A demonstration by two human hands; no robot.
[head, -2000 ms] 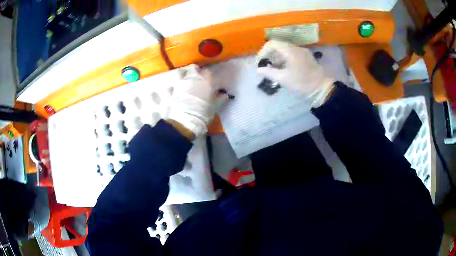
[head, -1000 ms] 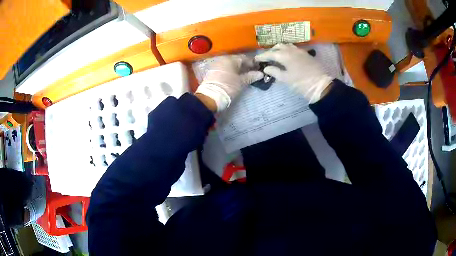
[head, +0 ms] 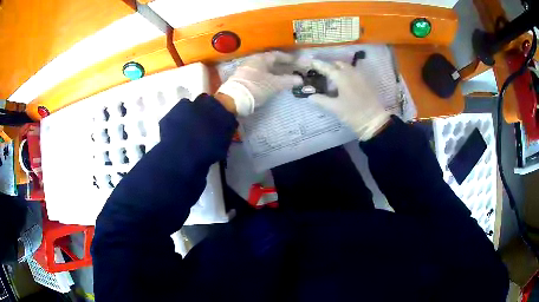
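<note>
My left hand [head: 258, 80] and my right hand [head: 350, 99], both in white gloves, are close together over a printed record sheet [head: 295, 133] on the orange ledge. Between them is a larger black piece [head: 318, 83] with a pale centre. My right hand's fingers are on it and hold it. My left hand's fingertips are at its left side; blur hides whether they grip anything. A small curved black piece [head: 359, 56] lies on the sheet beyond my right hand.
A white foam tray [head: 68, 203] with rows of black parts is at left. Another foam tray [head: 486, 203] at right bears a smartphone [head: 467, 156]. A black pad [head: 440, 75] lies on the ledge. Red [head: 226, 41] and green [head: 421, 27] buttons are on the rail. A red stool [head: 50, 248] is lower left.
My left hand has moved from beside the left tray to the black piece. My right hand has come down onto that piece. The whole view has shifted slightly.
</note>
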